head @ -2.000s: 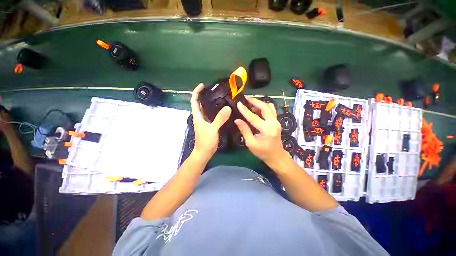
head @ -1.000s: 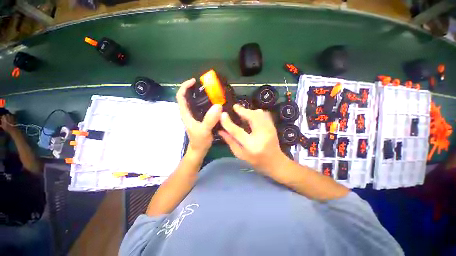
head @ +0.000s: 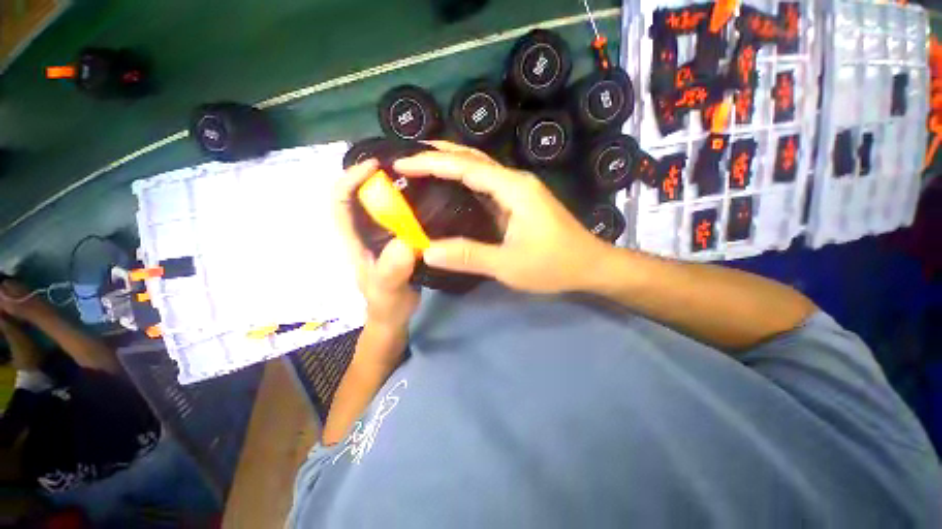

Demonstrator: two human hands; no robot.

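Note:
A black rounded speaker unit [head: 460, 222] is held close to my chest, between both hands. A bright orange strap [head: 393, 210] stands out from its left part, between my hands. My left hand [head: 377, 258] holds the unit from the left, with the thumb below the strap. My right hand [head: 516, 222] is around the right side, fingers over the top and thumb near the strap's lower end. The unit's underside is hidden.
Several black units [head: 544, 137] cluster beyond my hands. A tray of black-and-orange inserts [head: 759, 196] and another tray [head: 883, 201] are at right. A mostly bare white tray [head: 253, 248] is at left. Another person [head: 88, 413] is at lower left. More units lie on the green belt [head: 300, 52].
The view has turned and shifted, bringing the unit cluster into fuller sight. My right hand has moved from the unit's lower right side to grip around its right side and top.

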